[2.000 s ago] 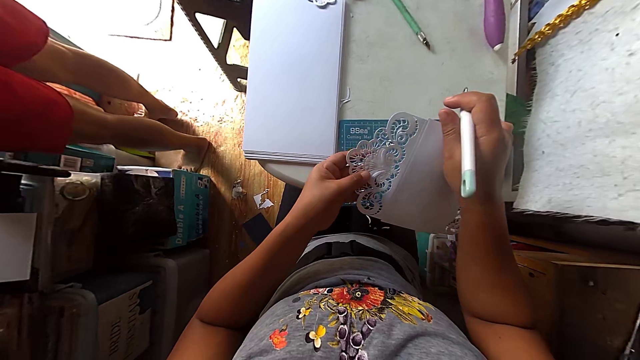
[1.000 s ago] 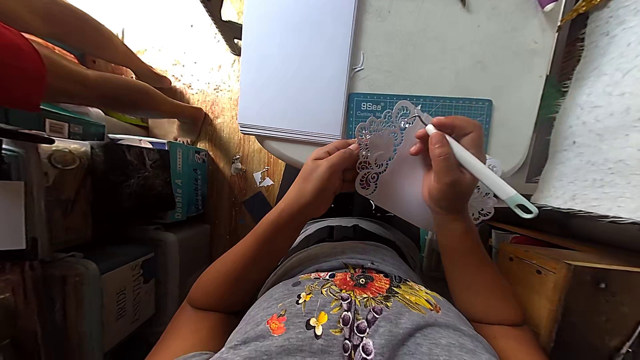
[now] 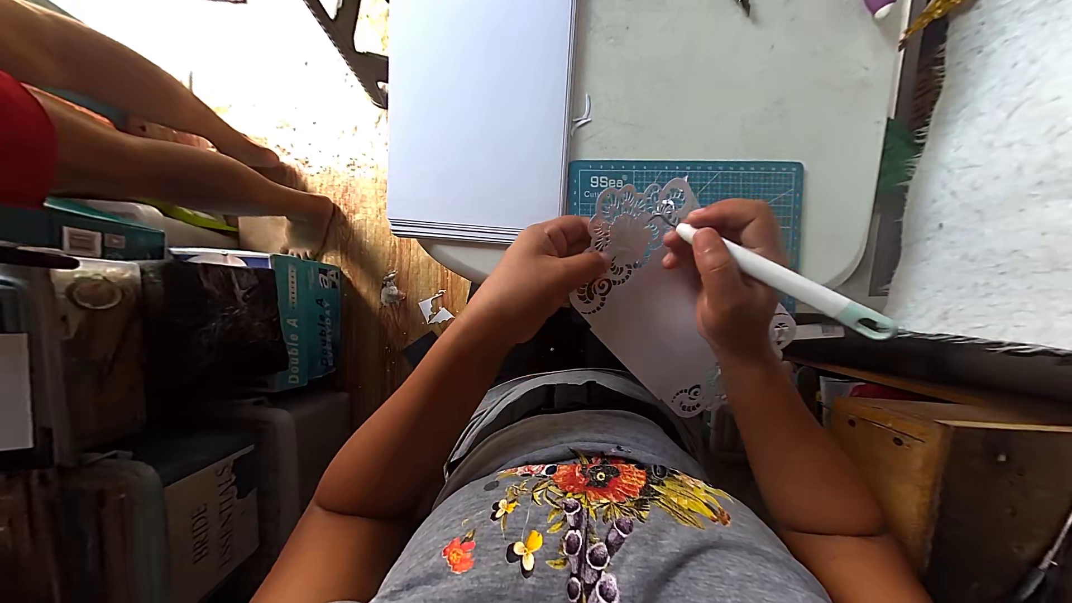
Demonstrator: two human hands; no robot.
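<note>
My left hand (image 3: 548, 272) pinches the left edge of a white paper sheet (image 3: 649, 322) with lacy cut-out ends. In my right hand (image 3: 737, 276) is a weeding tool (image 3: 787, 285) with a white handle, a pale green looped end and a thin hooked metal tip. That tip lies at the lace pattern near the sheet's upper edge. The sheet is held tilted, partly over a teal cutting mat (image 3: 758, 180) and partly over my lap. My right hand hides part of its right side.
A stack of white paper (image 3: 481, 117) lies on the pale table (image 3: 720, 92), beside small paper scraps (image 3: 583, 113). White frayed cloth (image 3: 988, 184) is at the right, above a wooden box (image 3: 938, 461). Another person's bare legs (image 3: 167, 167) and several storage bins are at the left. Paper scraps (image 3: 435, 308) lie on the floor.
My right hand has turned the weeding tool, bringing its hooked tip to the lace cut-outs. The lacy sheet has tilted, and both hands still hold their things.
</note>
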